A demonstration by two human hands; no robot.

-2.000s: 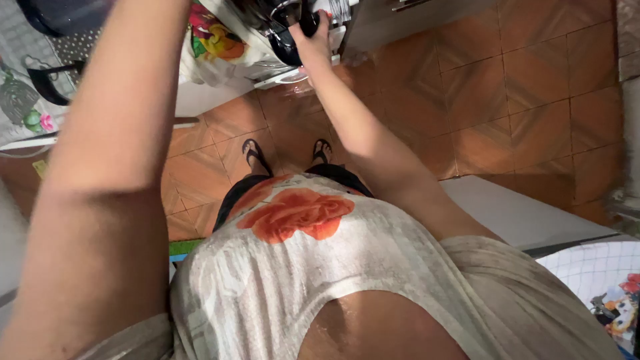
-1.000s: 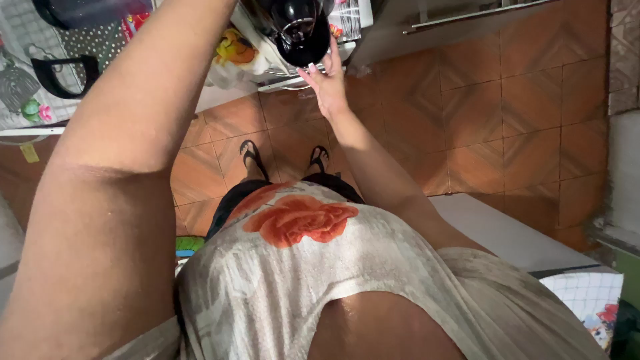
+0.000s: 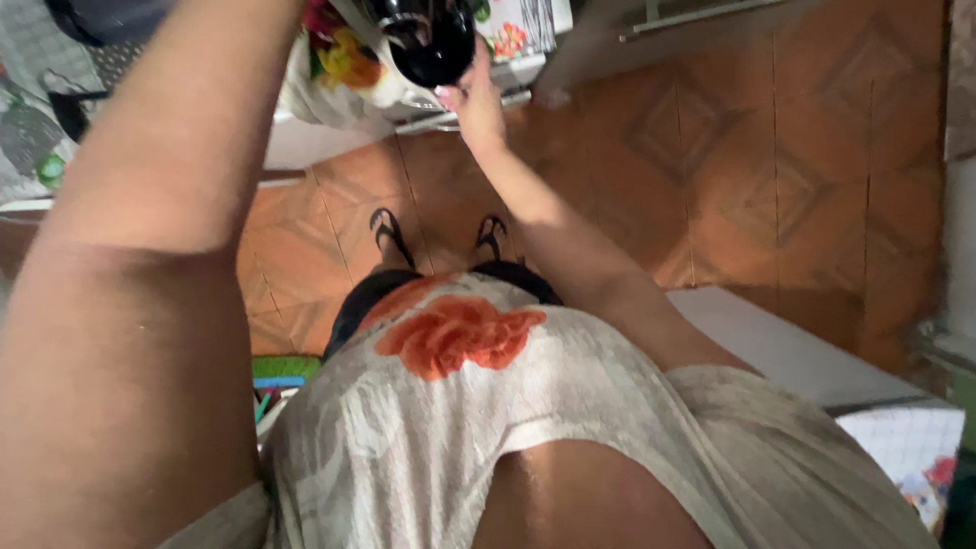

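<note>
A black glossy rounded container [image 3: 435,57] is at the top centre, cut off by the frame edge. My right hand [image 3: 479,114] grips its lower right side, with the thumb under the near edge and the fingers along the side, partly hidden. My left forearm crosses the left of the view and leaves at the top, so my left hand is out of sight. Left of the container lies a white cloth [image 3: 313,95] with a yellow and red print. A floral-printed cover [image 3: 511,30] shows just to the container's right.
Far left, a dark handled object [image 3: 72,107] rests on a printed cover. A metal rail [image 3: 457,118] runs below the container. Tiled floor [image 3: 732,168] surrounds my feet in flip-flops. A white surface [image 3: 793,351] stands at right; a green-and-blue item [image 3: 286,370] is beside my left hip.
The fingers of my right hand were spread at the container's near edge one second ago; now they are around its lower right side.
</note>
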